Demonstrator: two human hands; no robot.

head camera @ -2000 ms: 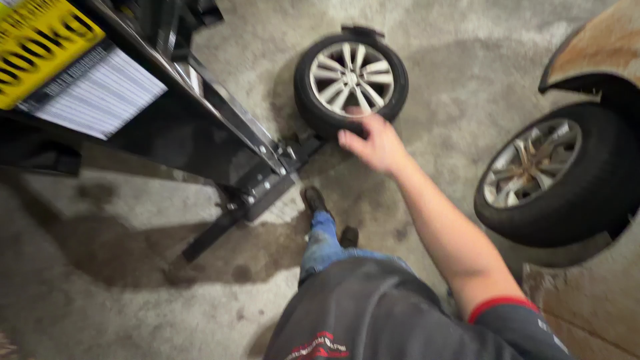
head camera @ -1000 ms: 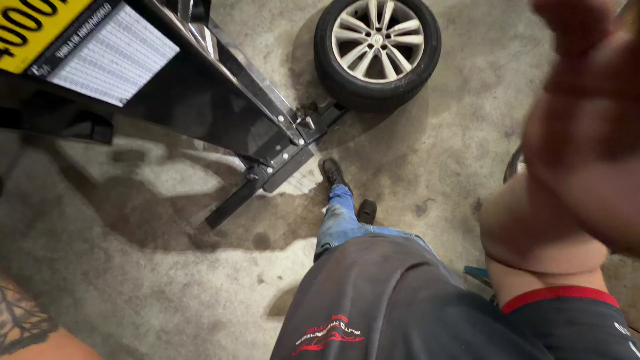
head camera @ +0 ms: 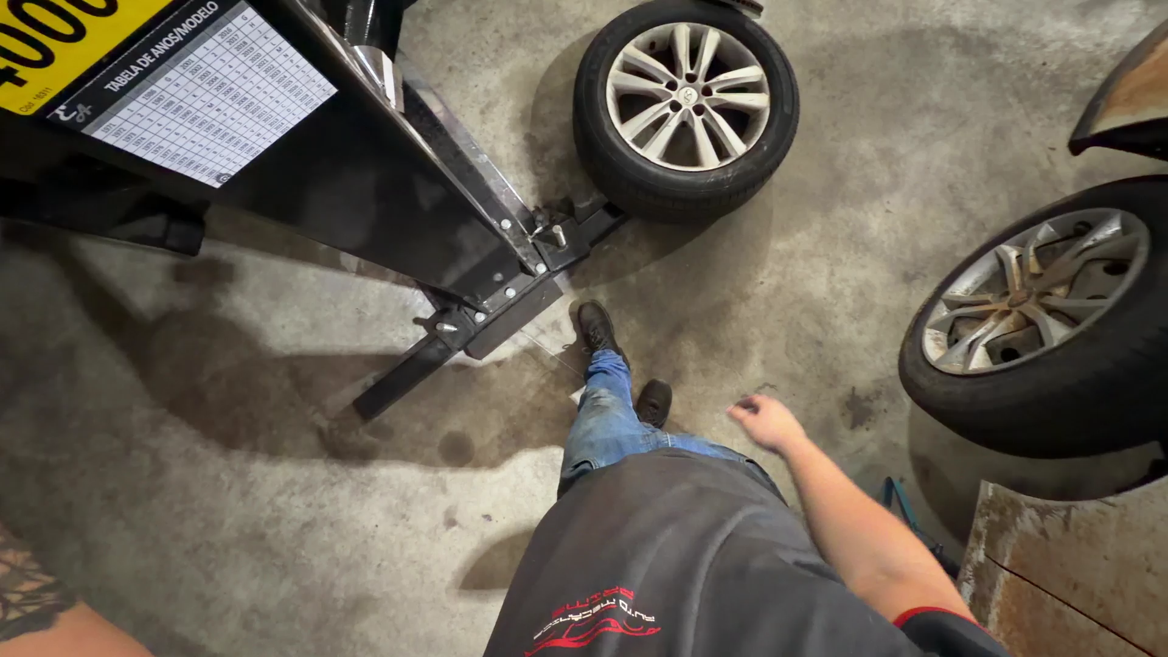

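My right hand [head camera: 766,423] hangs low beside my hip, its fingers loosely curled; whether anything is in it cannot be told. Only my left forearm [head camera: 55,602] shows at the bottom left corner, and the hand itself is outside the view. An alloy wheel with its tire [head camera: 691,96] lies on the concrete floor ahead, against one leg of a black steel lift post [head camera: 401,173]. To the right, a second wheel [head camera: 1022,297] with a dirty silver rim sits at a car's wheel arch.
The lift's base foot [head camera: 401,374] sticks out across the floor left of my boots [head camera: 598,327]. Worn car body panels [head camera: 1077,566] are at the lower right, with a blue object [head camera: 899,502] beside them. A fender edge [head camera: 1127,100] juts in at upper right.
My right hand, earlier over the lying wheel and then raised close to the camera, is now down by my hip. My left forearm has come into view since the first frame.
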